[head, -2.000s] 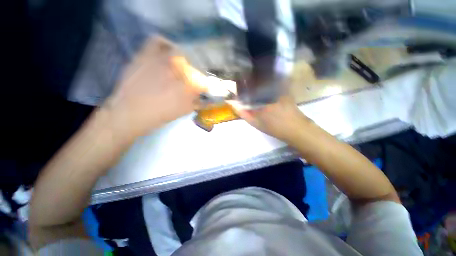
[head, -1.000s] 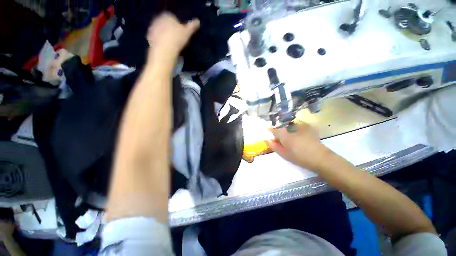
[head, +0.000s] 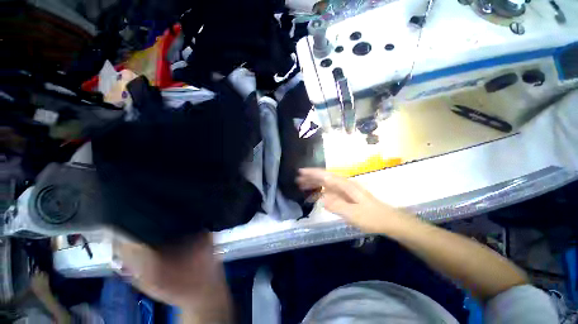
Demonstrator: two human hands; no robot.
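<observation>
The black garment (head: 177, 158) is heaped on the table left of the needle, with pale grey lining (head: 270, 152) showing in folds. My left hand (head: 171, 269) is blurred at the garment's lower left edge, its fingers hidden by the cloth, so its grip cannot be told. My right hand (head: 329, 190) lies with fingers spread at the right edge of the black cloth, in front of the orange tape (head: 374, 166). The white sewing machine (head: 405, 60) stands behind, its presser foot (head: 369, 130) beside the bright lamp glare. A small white piece (head: 308, 124) shows left of the needle.
Black thread snips (head: 481, 118) lie on the cream machine bed (head: 437, 136). White cloth (head: 564, 136) is at the right end. The silvery table edge (head: 405, 218) runs along the front. Red and yellow cloth (head: 161, 60) lies back left. Another person's arm (head: 47, 294) shows at lower left.
My left hand has come from the far side of the garment to its near left edge. My right hand has moved left from the presser foot to the cloth's edge. The view has shifted slightly.
</observation>
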